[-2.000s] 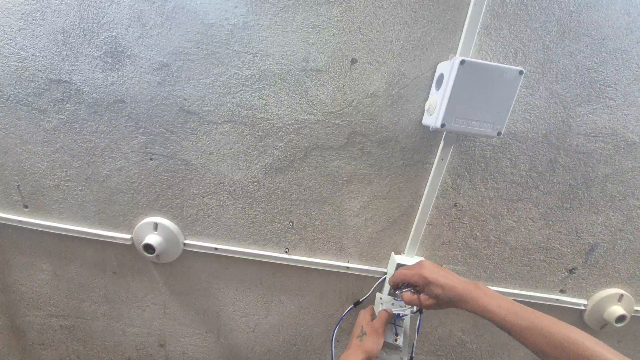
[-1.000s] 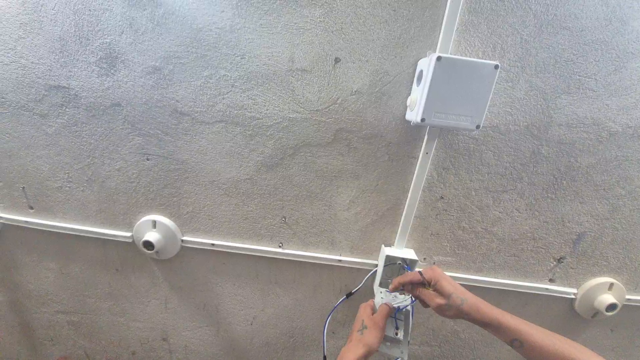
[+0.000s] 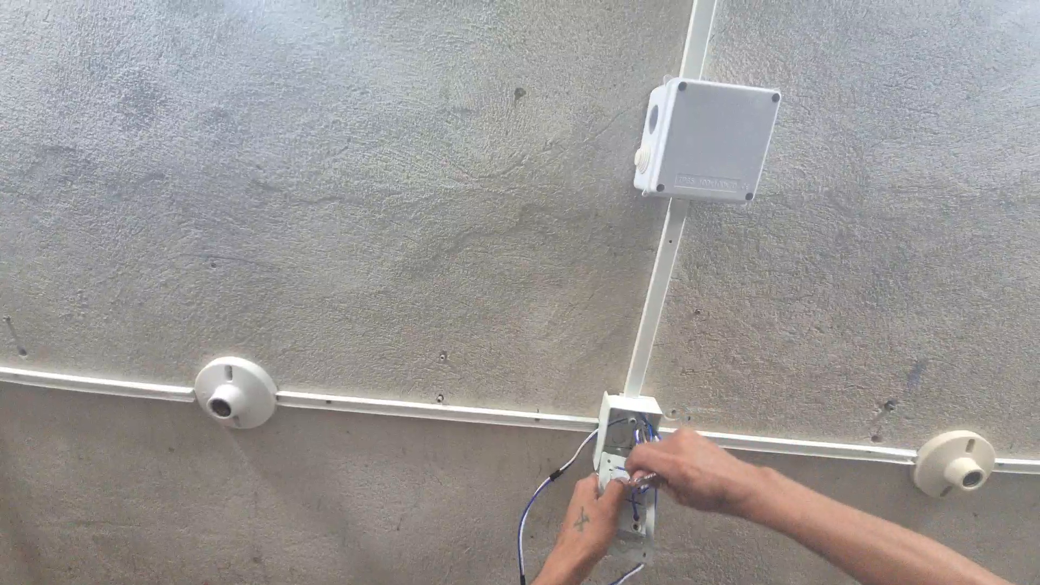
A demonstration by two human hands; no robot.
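A white rectangular electrical box [image 3: 603, 431], without a cover, is fixed on the wall where the white trunking strips meet, with blue and white wires inside. My left hand [image 3: 591, 520] grips a small white wiring-device plate [image 3: 611, 470] at the box's front. Just right of it, my right hand [image 3: 691, 471] has its fingers pinched at the wires beside the plate; a small shiny metallic item shows at the fingertips, too small to name. A blue and white wire [image 3: 524, 520] loops out of the box to the left and down.
A closed grey-white junction box [image 3: 719, 140] sits higher on the vertical trunking [image 3: 654, 313]. Round white lamp holders are mounted at left [image 3: 236, 392] and right [image 3: 954, 464] along the horizontal trunking [image 3: 439, 409]. The wall is rough plaster with small holes.
Both hands have stayed at the open box. My right hand has shifted from the wires in its upper part down to beside the plate. The view has moved slightly.
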